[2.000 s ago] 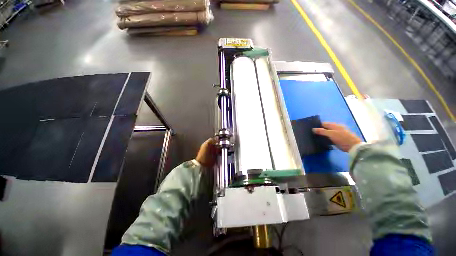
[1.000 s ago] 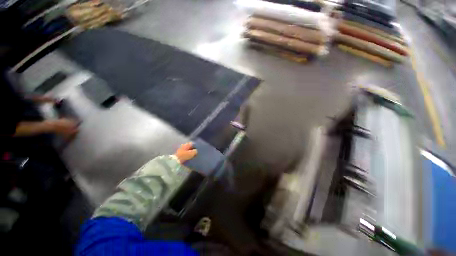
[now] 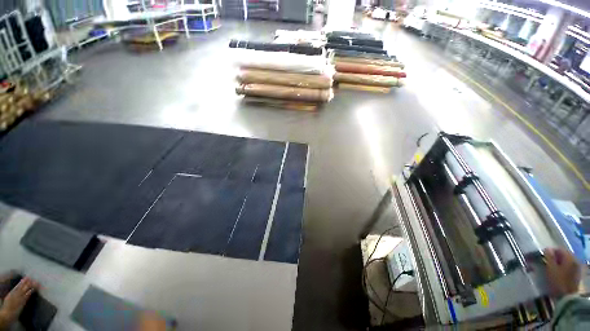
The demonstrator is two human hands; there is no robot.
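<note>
A blue-grey cut panel (image 3: 103, 310) lies at the bottom left of the grey table (image 3: 213, 291). A blurred hand, apparently my left hand (image 3: 152, 320), is at its right end, cut off by the bottom edge; its grip is unclear. My right hand (image 3: 563, 270), blurred with a green sleeve, is at the near end of the roller machine (image 3: 514, 304), at the right edge; no panel shows in it. A thick dark panel stack (image 3: 58, 242) sits on the table at left. Large laid-out dark panels (image 3: 194, 194) cover the table's far part.
Another person's hand (image 3: 16, 300) is on a dark panel at the lower left edge. A shaft with black collars (image 3: 495, 223) runs along the machine. Cables and a white box (image 3: 401, 268) are below it. Fabric rolls (image 3: 284, 77) are stacked on the floor beyond.
The view has turned from the belt to the table, then lifted, showing more of the hall. My right hand has left the belt panel. The green left sleeve is now out of view.
</note>
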